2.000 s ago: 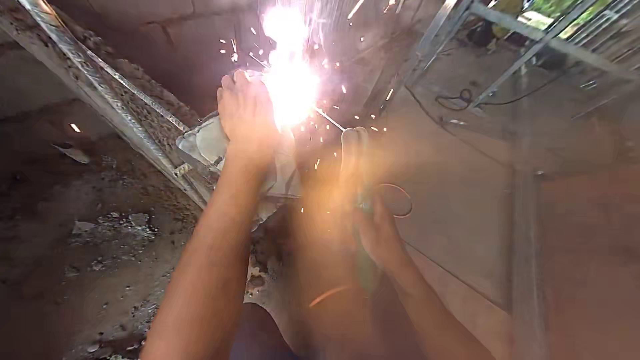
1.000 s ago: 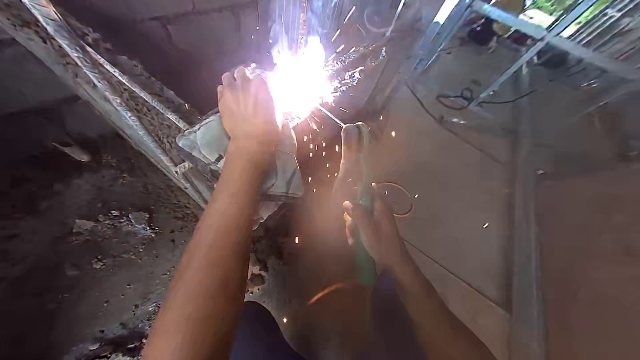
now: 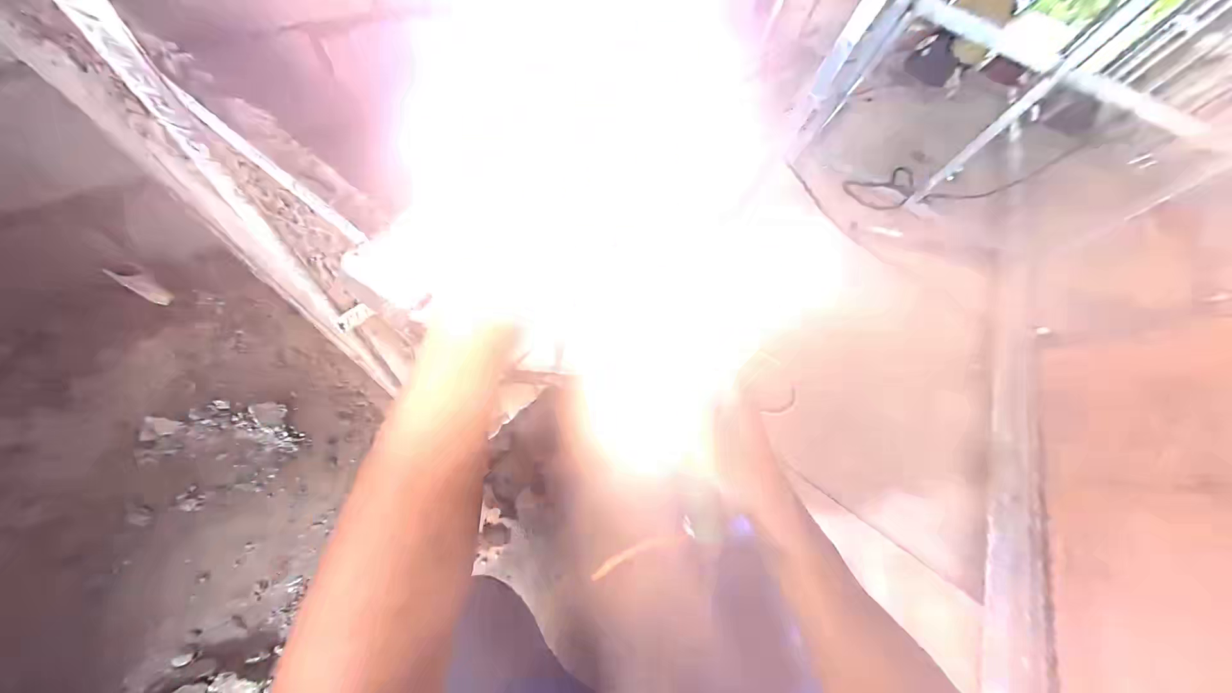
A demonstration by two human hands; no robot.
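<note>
A white welding glare [image 3: 606,192] fills the upper middle and washes out both of my hands. My left forearm [image 3: 385,500] reaches up into its lower left edge, and the hand at its end cannot be made out. On the other side my right forearm [image 3: 808,539] runs up into the bright area, so its grip is hidden too. A faint greenish part, perhaps the handle of an electrode holder [image 3: 705,510], shows beside the right wrist. The piece under the left hand is lost in the light except for a pale edge.
A long metal bar [image 3: 250,212] slants down from the upper left. Rubble [image 3: 231,423] lies on the ground at left. A metal frame [image 3: 1020,48] and a looped cable [image 3: 881,188] are at the upper right. A straight metal strip [image 3: 1015,462] runs along the floor at right.
The glare has grown and covers both hands, which were visible one second ago, the left on a pale pad and the right around a green-handled electrode holder. The forearms are in about the same place.
</note>
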